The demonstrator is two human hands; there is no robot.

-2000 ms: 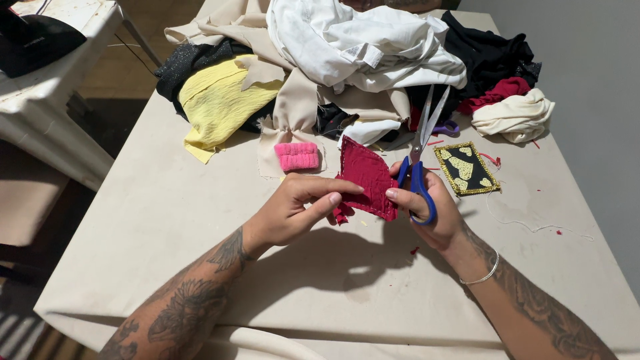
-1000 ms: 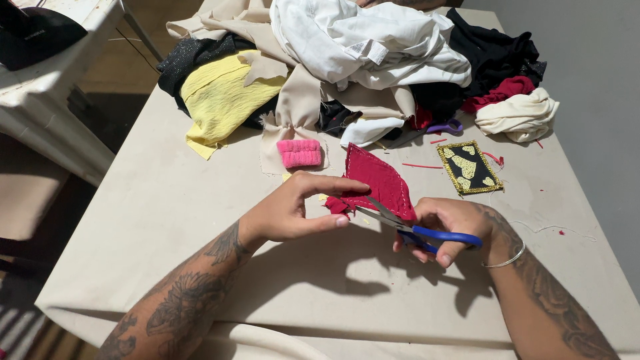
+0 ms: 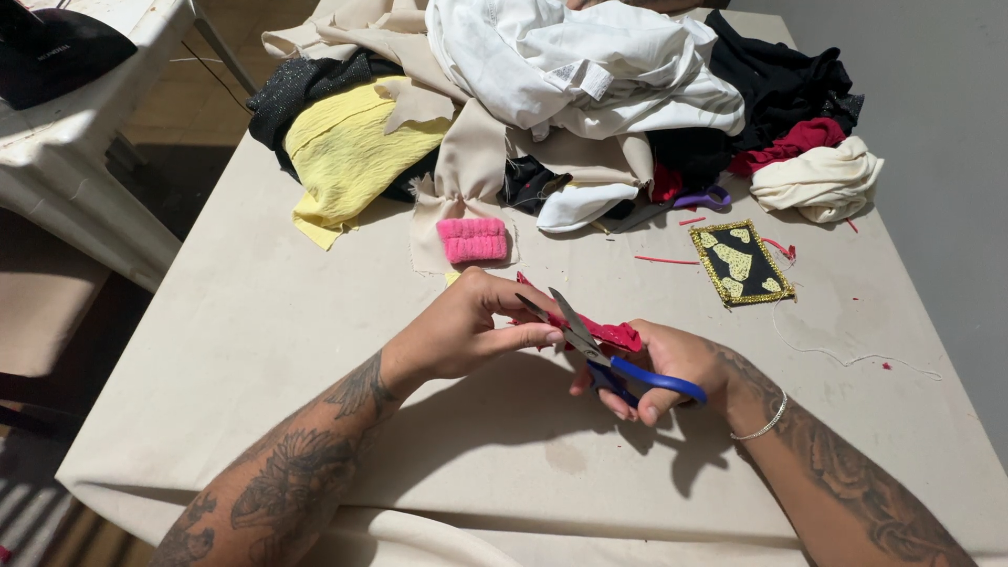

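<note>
My left hand [image 3: 480, 323] pinches the left end of a piece of dark red fabric [image 3: 622, 335] between thumb and fingers. In my right hand [image 3: 669, 366] is a pair of scissors with blue handles [image 3: 657, 380]; the blades are spread and cross the near side of the red fabric, with the tips close to my left fingers. The fabric is tilted, so little of its face shows. To the right, on the cloth, lies a black patch with a gold border and gold hearts [image 3: 740, 264]. A pink terry band [image 3: 474, 240] rests beyond my left hand.
Across the far side of the cloth-covered table [image 3: 276, 331] is a heap of white fabric [image 3: 583, 63], yellow fabric [image 3: 354, 150], beige and black pieces. Purple-handled scissors [image 3: 705, 198] lie by the heap. A black iron [image 3: 63, 55] stands on a white table at left.
The red fabric, earlier held up with its face showing, is now tilted flatter. The blue-handled scissors pointed upward two seconds ago; they have swung leftward to the fabric, blades spread.
</note>
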